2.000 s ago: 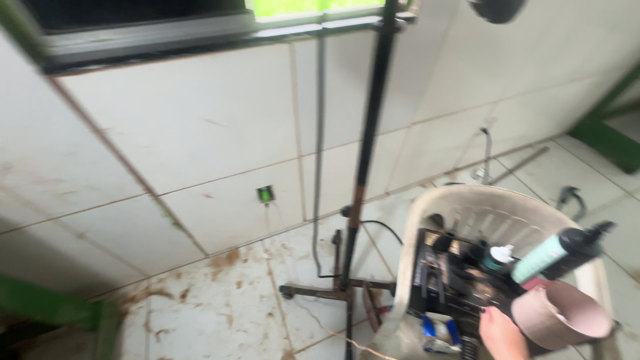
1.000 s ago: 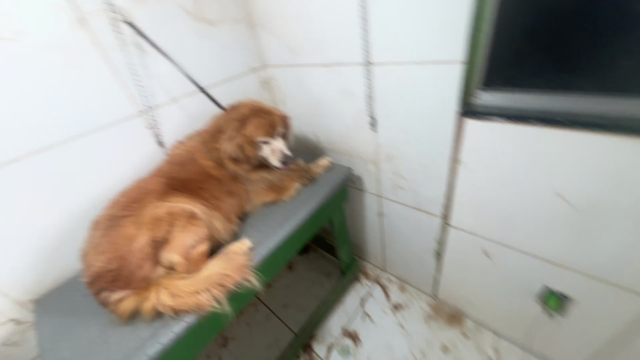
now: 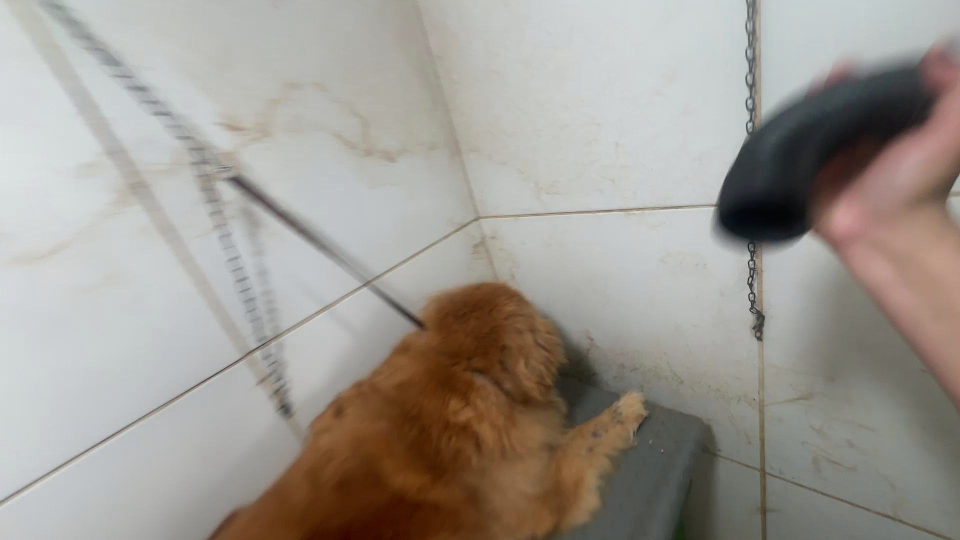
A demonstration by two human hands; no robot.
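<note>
My right hand, blurred at the upper right, grips a black curved hose or nozzle, whose hollow end points down and to the left. Below and left of it, a reddish-brown long-haired dog lies on a grey bench top. The dog's head is turned away from me toward the corner, and one front paw rests on the bench. A dark leash runs from its neck up to a chain on the left wall. My left hand is out of view.
White tiled walls with brownish stains meet in a corner behind the dog. A metal chain hangs at the left wall, and a second chain hangs on the right wall, passing behind the hose.
The view has swung from a basket of bottles and tools to the dog, now closer. My right hand has come into view with the black hose. The dog's head has turned away.
</note>
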